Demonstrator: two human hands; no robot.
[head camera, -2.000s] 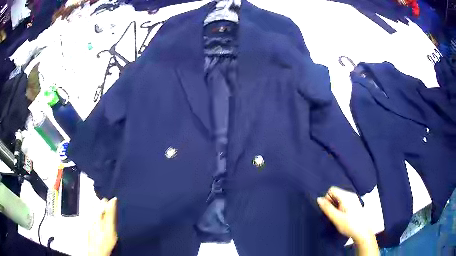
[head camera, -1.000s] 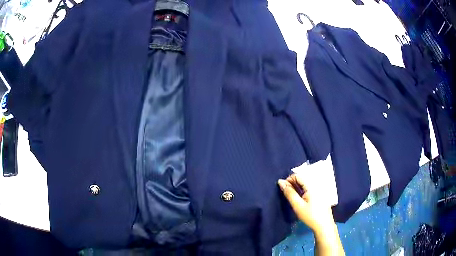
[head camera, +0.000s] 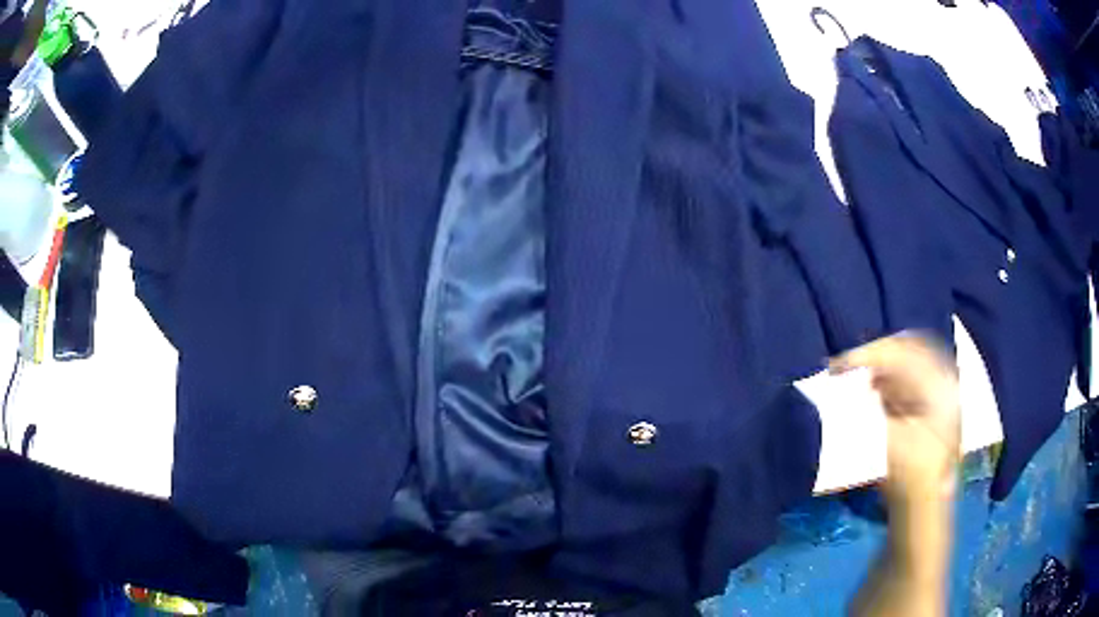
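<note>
A navy blazer (head camera: 277, 277) lies spread with its front open. Shiny blue-black lining (head camera: 488, 289) shows between the front edges. One metal button (head camera: 304, 398) is on the left panel and another button (head camera: 642, 433) on the right panel. The hem is near the wearer's body. My right hand (head camera: 912, 392) is blurred, beside the end of the right-side sleeve (head camera: 844, 301), with its fingers pointing left. Whether it grips the cloth or holds a tool cannot be made out. My left hand is not in view.
Another navy jacket (head camera: 934, 181) on a hanger (head camera: 829, 24) lies at the right. A black phone (head camera: 77, 289), a red-and-yellow tool (head camera: 46, 283) and a green-capped bottle (head camera: 57, 36) are at the left. The white tabletop (head camera: 121, 398) ends above a blue floor (head camera: 832, 542).
My left hand, seen two seconds ago, is out of view. My right hand has moved from the blazer's lower right side to beside the sleeve end. The camera view has shifted.
</note>
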